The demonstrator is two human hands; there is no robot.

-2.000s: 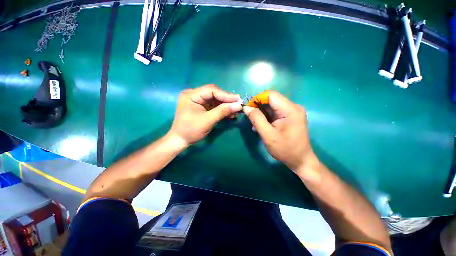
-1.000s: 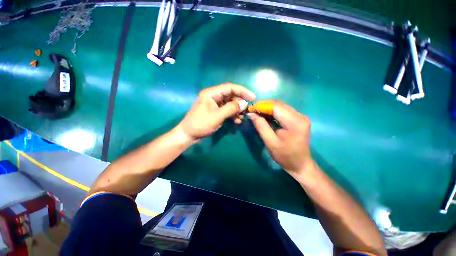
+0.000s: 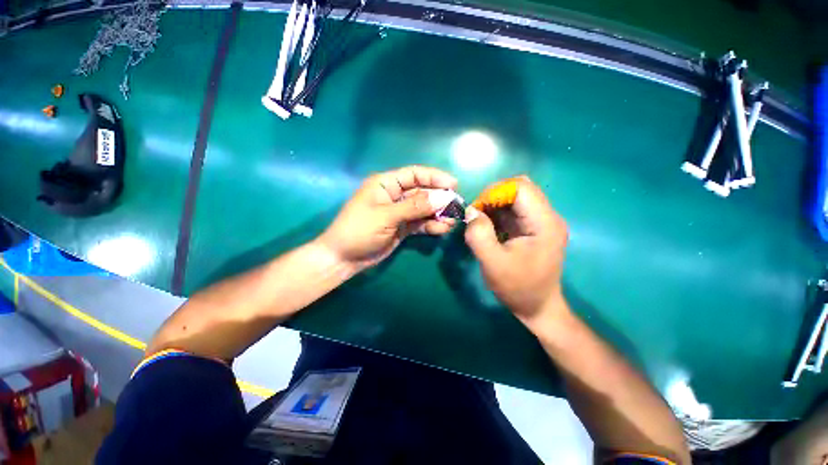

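My left hand [image 3: 386, 218] pinches a small dark part with a pale edge [image 3: 452, 210] between thumb and fingers, above the middle of the green mat. My right hand [image 3: 522, 245] is close on its right and grips a short orange-handled tool [image 3: 498, 194]. Its thumb and fingertip meet at the small part's right edge. The tool's tip is hidden, and the part is too small to make out fully.
White bars with black wires [image 3: 292, 68] lie at the back; more bars [image 3: 731, 127] lie back right and at the right edge [image 3: 808, 350]. A tangled metal pile [image 3: 123, 36], orange pieces [image 3: 58, 91] and a black curved object [image 3: 89, 163] lie left. A metal-edged rail [image 3: 545, 47] runs behind.
The small dark part now shows more clearly between my left fingers. The orange handle is tilted differently in my right hand, and a small gap has opened between it and the left fingertips.
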